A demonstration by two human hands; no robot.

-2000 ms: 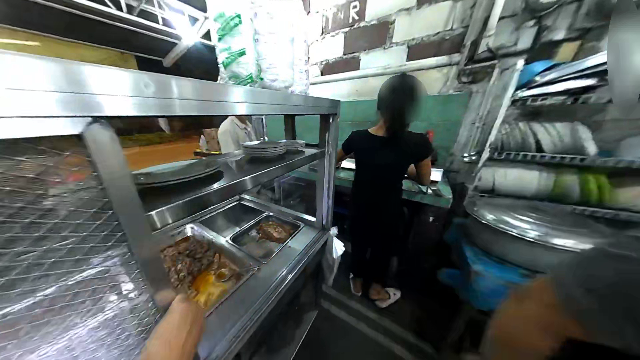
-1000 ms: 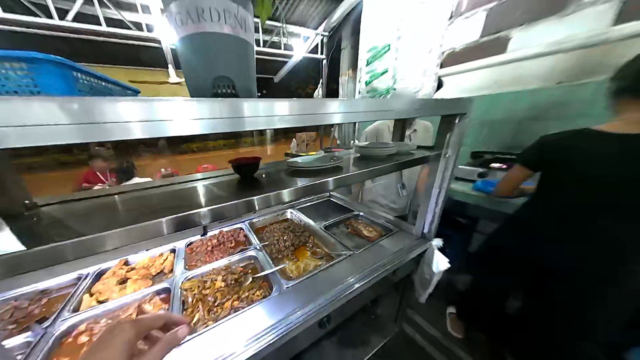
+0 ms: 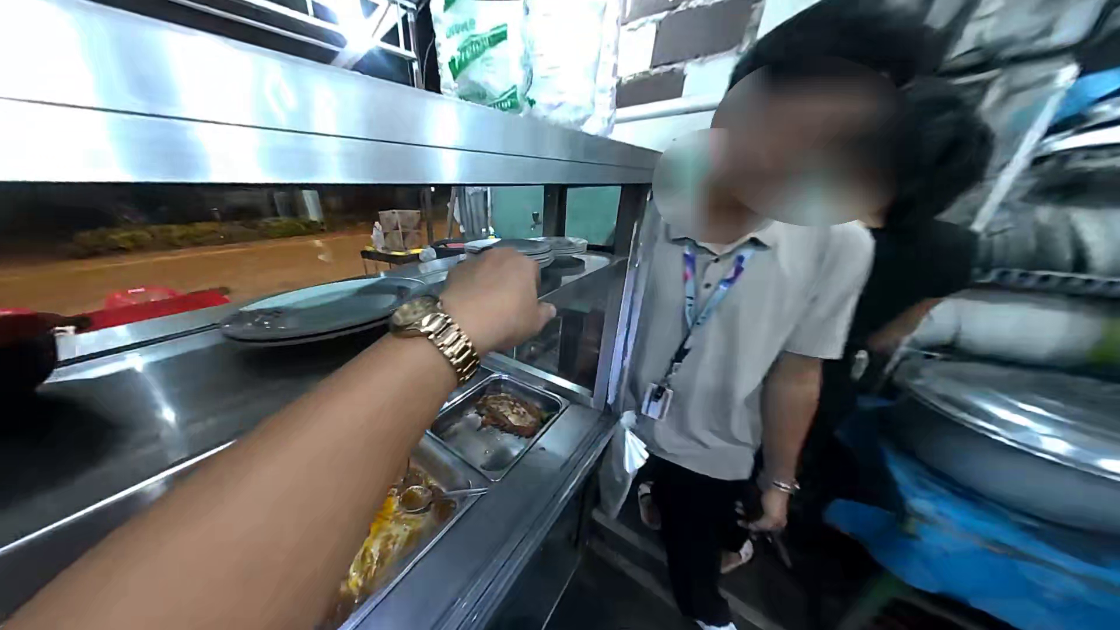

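Note:
My left hand (image 3: 497, 299) reaches in from the lower left, a gold-coloured metal watch (image 3: 437, 337) on its wrist. It is over the steel shelf (image 3: 122, 429), in front of the stacked plates (image 3: 525, 248) at the far end. The fingers are curled and partly hidden behind the back of the hand, so whether they touch a plate cannot be told. An oval plate (image 3: 324, 308) lies on the shelf left of my wrist. Below my hand, a steel food pan (image 3: 490, 442) holds a browned piece of food (image 3: 510, 414). My right hand is out of view.
A person (image 3: 735, 350) in a light shirt with a lanyard stands beside the counter's end, another in black behind. A large lidded metal pot (image 3: 1024, 429) and a dish rack (image 3: 1050, 278) are at the right. A white plastic bag (image 3: 626, 459) hangs at the counter corner.
My left hand has moved from low over the food pans to above the shelf by the plates. The light-shirted person now stands at the counter's end. The view has turned right since one second ago.

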